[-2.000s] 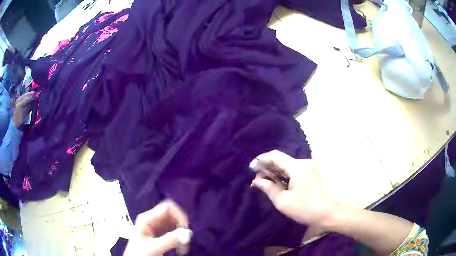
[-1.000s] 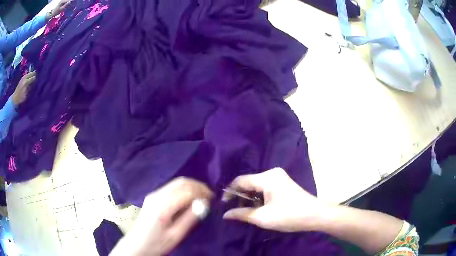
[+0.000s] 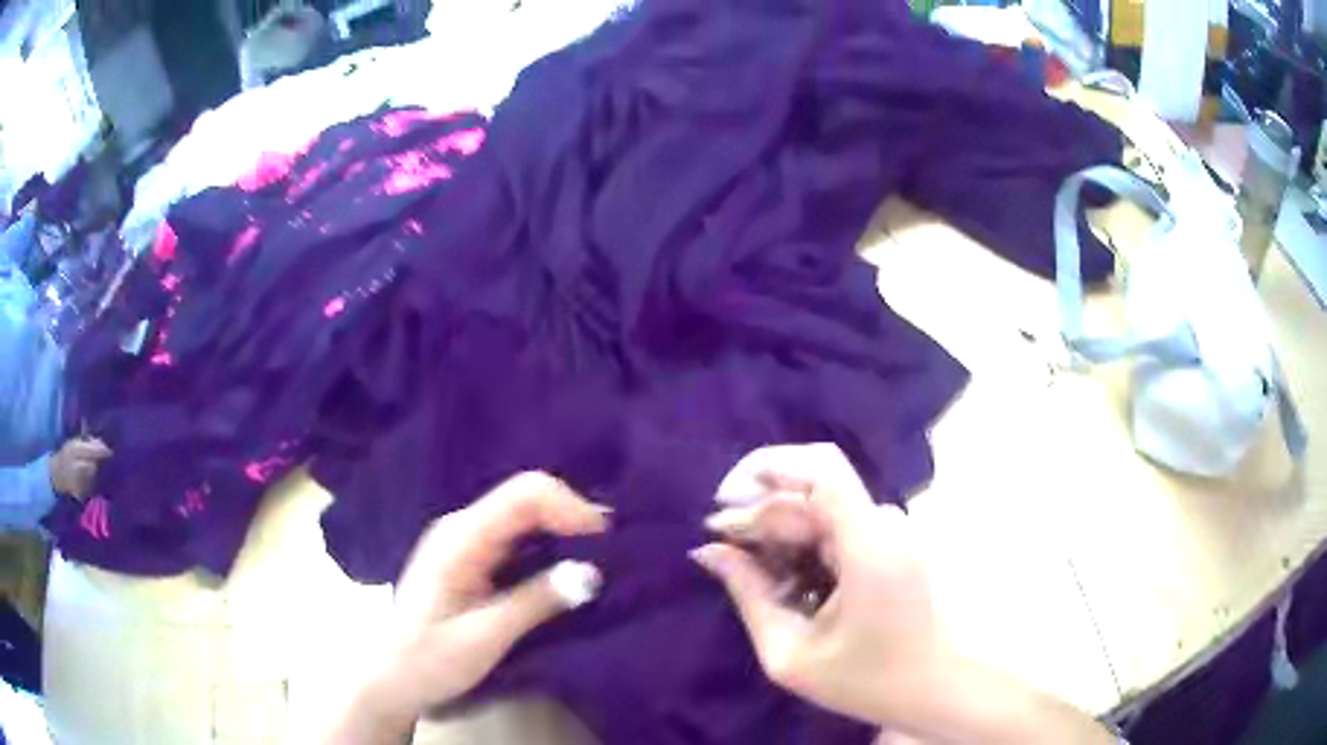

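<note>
The purple garment [image 3: 640, 422] spreads over the middle of the table, with its near part raised in folds between my hands. My left hand [image 3: 502, 590] holds a fold of it between thumb and fingers, a pale nail or cap showing on the thumb. My right hand [image 3: 837, 582] is curled around small dark snips [image 3: 805, 585], mostly hidden in the palm. Its thumb and fingertips are close together at the cloth, just right of my left fingertips. Whether the right fingertips pinch cloth or a thread, I cannot tell.
A dark printed garment [image 3: 233, 291] with pink patches lies at the left, with another person's hand [image 3: 76, 466] at its edge. White cloth [image 3: 364, 80] is behind it. A pale bag [image 3: 1201, 415] stands right on the curved table [image 3: 1019, 582].
The view has tilted up, showing more of the far side. My left hand now holds a raised fold of the cloth. My right hand has shifted right, its fingertips closer together, with the snips' blades no longer visible.
</note>
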